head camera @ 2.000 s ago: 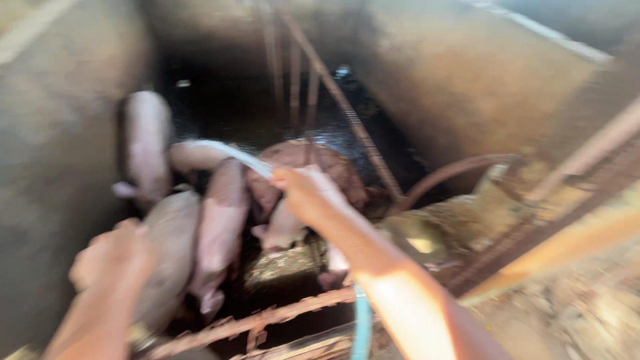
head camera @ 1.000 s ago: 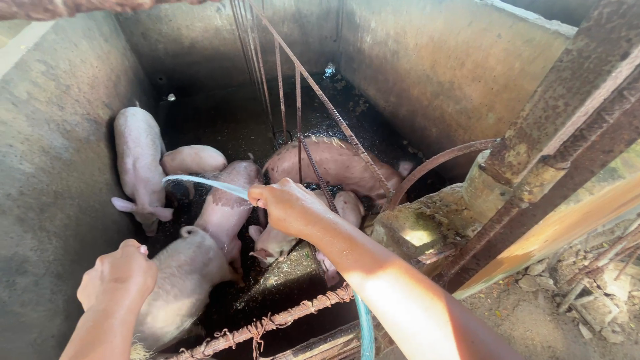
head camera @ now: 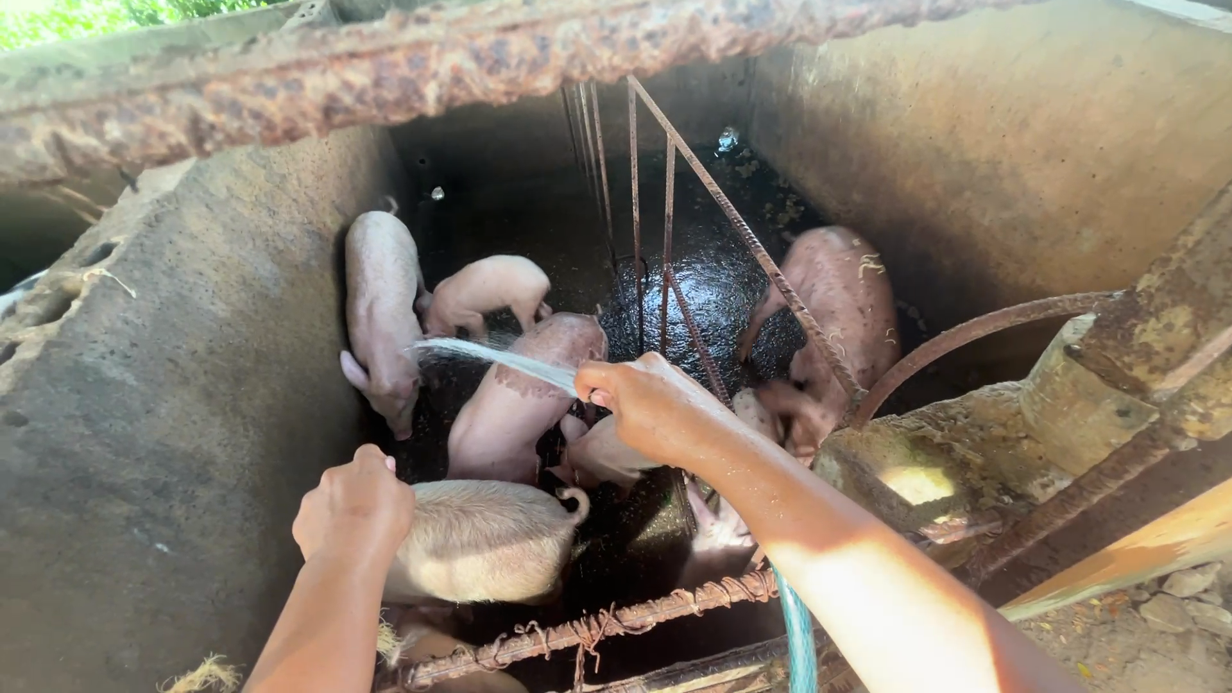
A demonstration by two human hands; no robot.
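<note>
My right hand is closed on the end of a green hose, whose lower length hangs beneath my forearm. A jet of water sprays left from it over several pigs in the pen. The spray passes above a pink pig with a wet back and reaches toward a pale pig by the left wall. My left hand is curled into a fist beside a pig with a curly tail; whether it holds anything is hidden. A larger reddish pig stands at the right.
Concrete walls enclose the wet, dark floor. A rusty bar crosses the top of view, and a wire-wrapped bar lies below my hands. Thin rusty rods slant over the pen. Stones lie outside at lower right.
The large reddish pig has moved right, from behind my right hand to near the right wall. Water keeps spraying left from the hose. The rusty bar at the top shows more as the view shifts.
</note>
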